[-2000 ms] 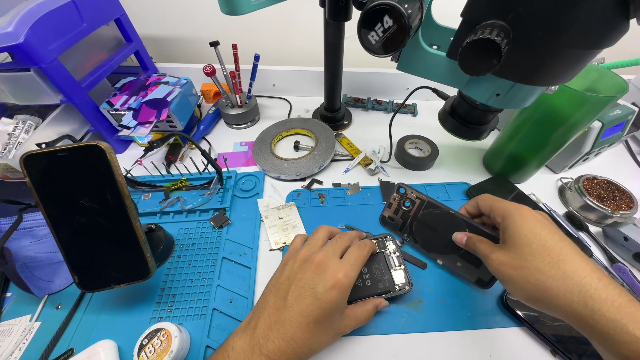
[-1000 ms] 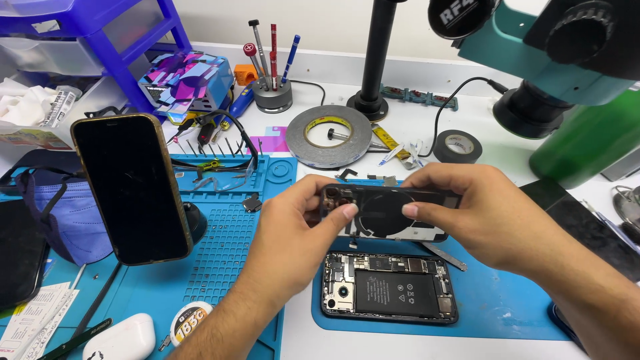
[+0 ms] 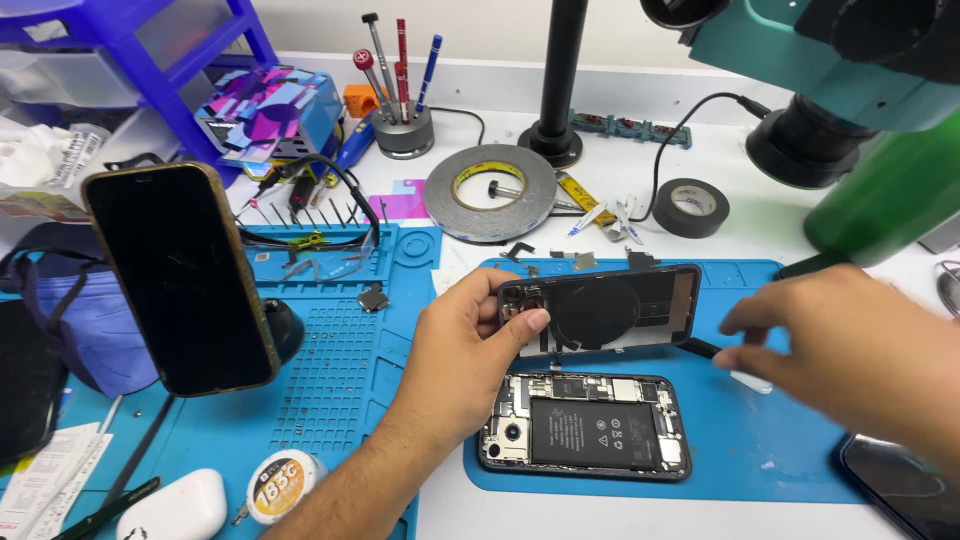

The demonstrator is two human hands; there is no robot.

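My left hand point(image 3: 465, 345) grips the camera end of a smartphone back panel point(image 3: 600, 311), thumb on its inner face beside the camera openings. The panel is tilted up behind an opened smartphone point(image 3: 585, 427), which lies on the blue silicone repair mat point(image 3: 750, 472) with its black battery, boards and camera module showing. To the right, my right hand point(image 3: 780, 322) is blurred, off the panel, thumb and fingers apart with nothing seen between them. A slim tool with a dark shaft and pale end point(image 3: 742, 379) lies on the mat below its fingertips.
A phone on a stand point(image 3: 180, 277) rises at the left, near a solder paste tub point(image 3: 281, 487). Behind the mat are small metal brackets point(image 3: 585, 260), a roll of grey tape point(image 3: 491, 191), black tape point(image 3: 690, 208) and a screwdriver holder point(image 3: 403, 135). A microscope point(image 3: 802, 142) overhangs the right.
The panel was in both hands a second ago; now my right hand has let go and moved right. Two seconds ago my left hand was on the opened phone.
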